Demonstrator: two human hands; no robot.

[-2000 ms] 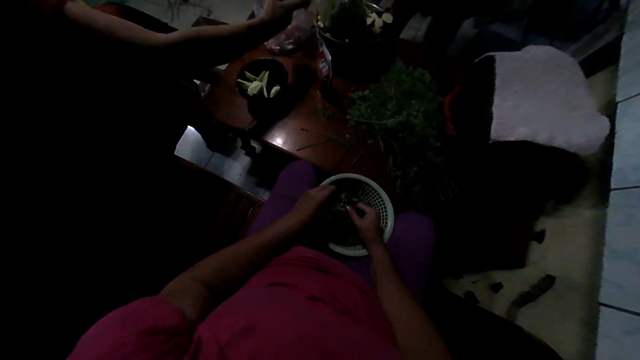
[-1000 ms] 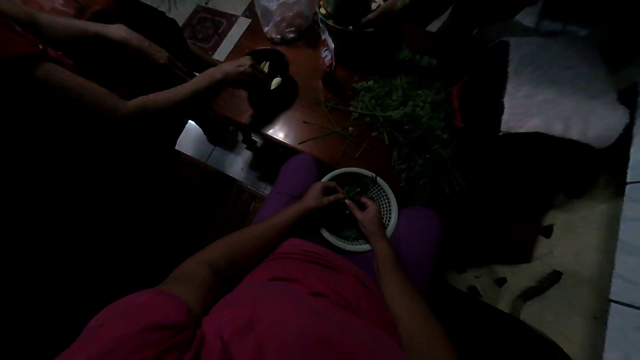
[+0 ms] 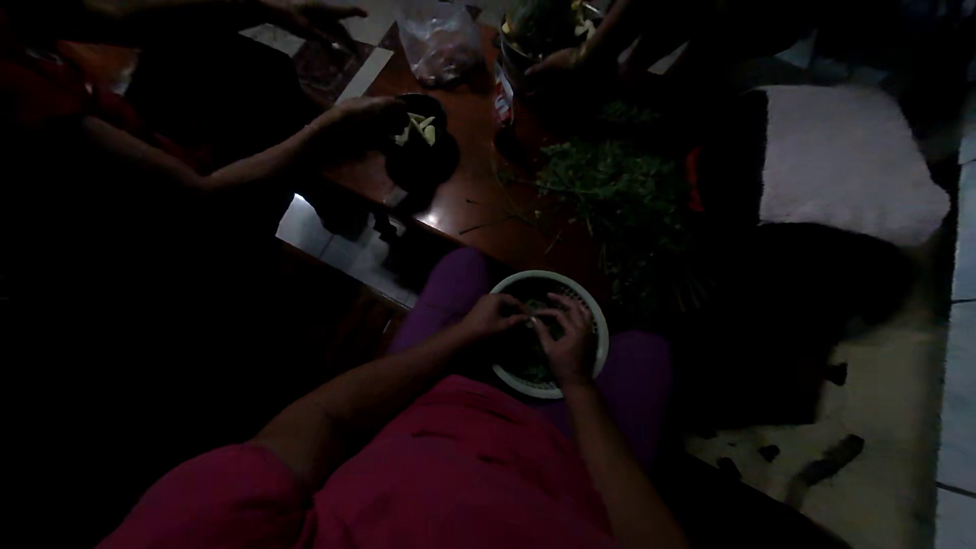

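Observation:
A round pale plastic colander (image 3: 602, 343) rests on my lap between my thighs, with dark green leaves (image 3: 534, 370) in it. Over its left side is my left hand (image 3: 496, 316), fingertips pinched on a small bit of greenery. My right hand (image 3: 566, 332) is over the right side, thumb and finger meeting the left fingertips at the same small piece; its other fingers are spread. The dim light hides the exact shape of the piece. Beyond the colander, a heap of leafy green stems (image 3: 618, 183) lies on the dark wooden table.
At left a person's hand (image 3: 366, 110) touches a dark plate with pale cut pieces (image 3: 418, 130). A clear plastic bag (image 3: 442, 46) lies at the table's far side. Another person's hand (image 3: 557, 65) is at a bowl of food (image 3: 534, 30). A pale cloth (image 3: 846, 160) hangs right.
My right hand's fingers have spread over the colander. The pale pieces on the dark plate look more numerous than a second ago. The left person's other arm now reaches out higher up.

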